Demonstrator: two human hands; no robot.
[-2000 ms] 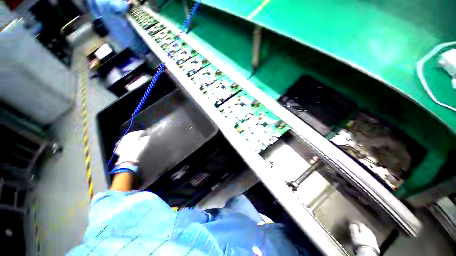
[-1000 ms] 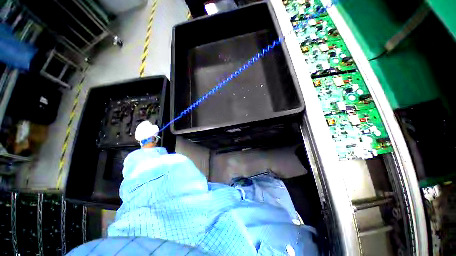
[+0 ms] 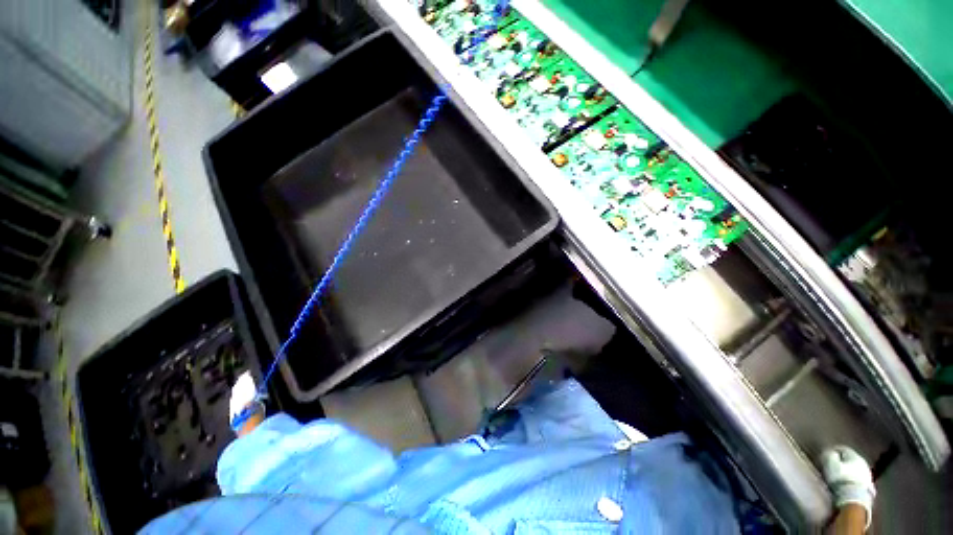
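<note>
My left hand (image 3: 243,399), in a white glove with a blue wrist band, is at the right side of a smaller black tote (image 3: 242,303). A dark carrier fixture (image 3: 188,402) lies in that tote beside my hand. My fingers are small and partly hidden, so a grip on the fixture cannot be made out. My right hand (image 3: 849,479), also white-gloved, is over the near end of the conveyor rails (image 3: 768,423). No held object shows there, and its finger positions are unclear. Green circuit boards (image 3: 653,199) lie in a row between the rails.
A large deep black tote (image 3: 381,225) without visible contents stands between the smaller tote and the conveyor. A coiled blue cord (image 3: 361,222) stretches across it from my left wrist. Dark trays (image 3: 810,167) sit right of the conveyor. Yellow-black tape (image 3: 160,199) marks the floor.
Since two seconds ago my left hand has moved from over the large tote to the smaller one. The view has swung left and down, then partly back, bringing my right hand into view again.
</note>
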